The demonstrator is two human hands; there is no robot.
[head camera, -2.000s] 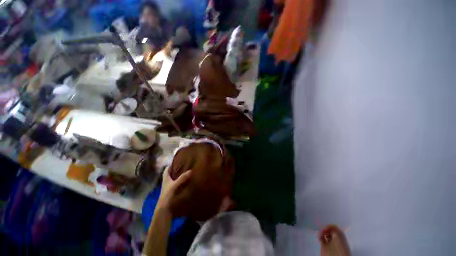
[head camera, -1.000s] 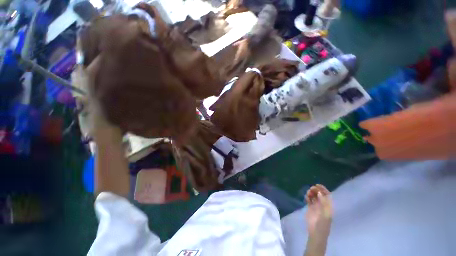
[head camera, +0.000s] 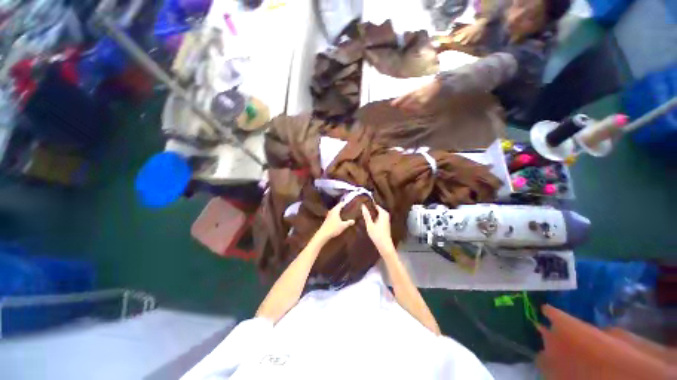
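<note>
A heap of brown cloth bundles (head camera: 338, 252) lies in front of me at the near end of a table. A white tie strip (head camera: 343, 188) runs across the brown cloth just beyond my hands. My left hand (head camera: 335, 221) and my right hand (head camera: 377, 225) are close together at this strip, with fingertips on the gathered brown cloth. Another tied brown bundle (head camera: 453, 172) with a pale tie lies to the right. The fingertips are partly blurred.
A person (head camera: 494, 70) across the table has hands on brown cloth. A white printed machine arm (head camera: 490, 225), thread spools (head camera: 562, 135) and a tray of coloured items (head camera: 536, 174) are at right. A blue round stool (head camera: 162, 180) and a pink seat (head camera: 221, 225) are at left.
The brown cloth lifted by my left hand is now down on the heap. My right hand has come from the lower right to join my left hand at the cloth. The view has turned.
</note>
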